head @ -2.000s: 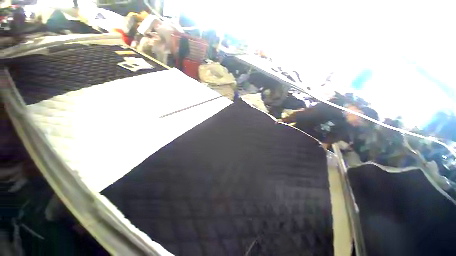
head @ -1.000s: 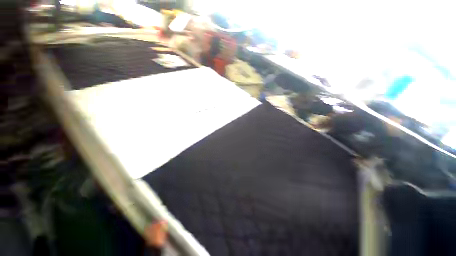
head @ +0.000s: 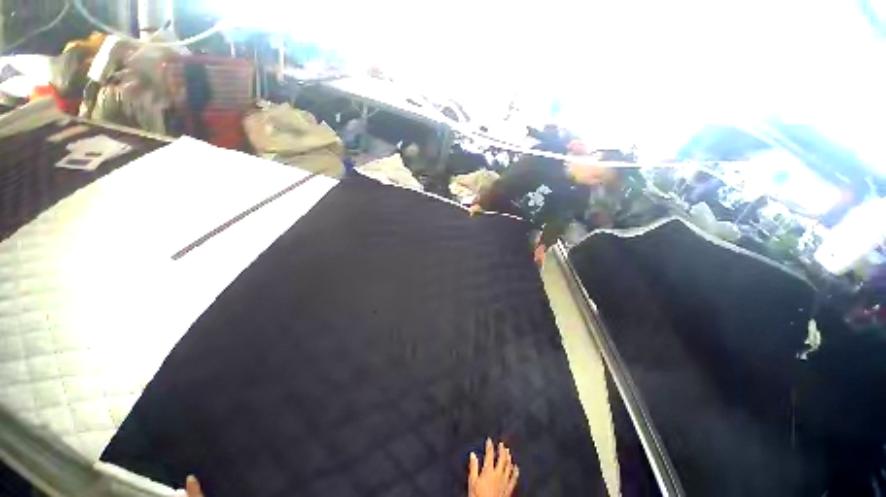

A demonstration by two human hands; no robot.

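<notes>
The black quilted fabric [head: 359, 330] lies over the table in front of me, with white quilted fabric [head: 97, 281] showing to its left. My right hand [head: 494, 470] is at the bottom edge, fingers spread, palm down on the black fabric. Of my left hand [head: 193, 485] only a fingertip shows, at the fabric's near edge at lower left; its grip is hidden. A long metal rail [head: 622, 374] crosses at right, beside a pale strip. More black fabric [head: 699, 330] lies beyond the rail.
Another person [head: 539, 194] stands across the table, hands at the black fabric's far edge near the rail's end. A thin brown stick [head: 243, 215] lies on the white fabric. White papers [head: 94, 152] lie at far left. A red crate [head: 221, 92] and bundles stand behind the table.
The view has swung right. My right hand now shows flat on the black fabric. A blurred hand at the near table edge one second ago is now just a fingertip. The other person shows more clearly.
</notes>
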